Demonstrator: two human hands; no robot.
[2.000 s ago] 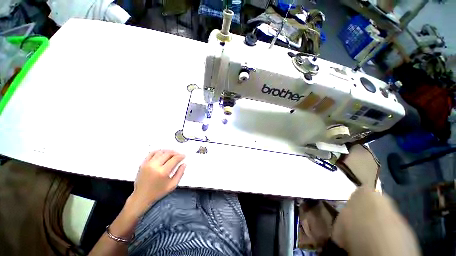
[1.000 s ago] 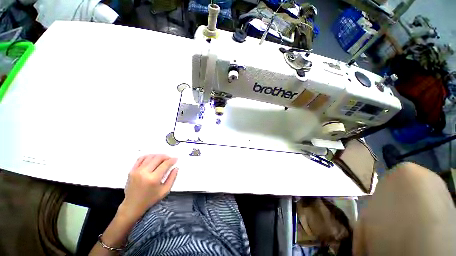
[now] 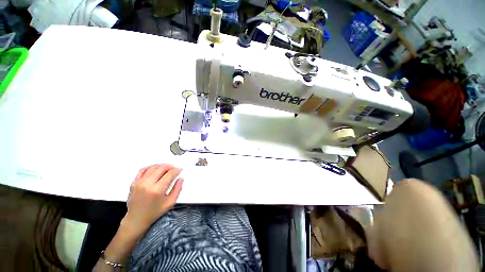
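Observation:
My left hand [image 3: 154, 187] rests on the white table [image 3: 95, 106] near its front edge, fingers together and slightly bent, with nothing seen in it. The sewing machine [image 3: 298, 90] stands ahead, its needle area [image 3: 206, 125] lit and with no cloth under it. A tiny brown scrap [image 3: 201, 161] lies in front of the needle plate. Stacked brown pieces [image 3: 371, 169] lie at the table's right corner. On the right a large blurred forearm [image 3: 425, 228] reaches down; my right hand itself cannot be made out. Dark snips [image 3: 331, 168] lie at the bed's right end.
A bin with crumpled brown cloth [image 3: 337, 234] is right of my lap. Brown panels [image 3: 21, 228] hang at the lower left, beside a pale card-like piece [image 3: 70, 241]. A green basket [image 3: 15, 66] is at the far left. Cloth and a blue crate [image 3: 364, 33] lie behind the machine.
The view has shifted, so the table and machine appear further left. The right forearm has moved outward, uncovering more of the bin and the stacked pieces. The left hand stays on the table.

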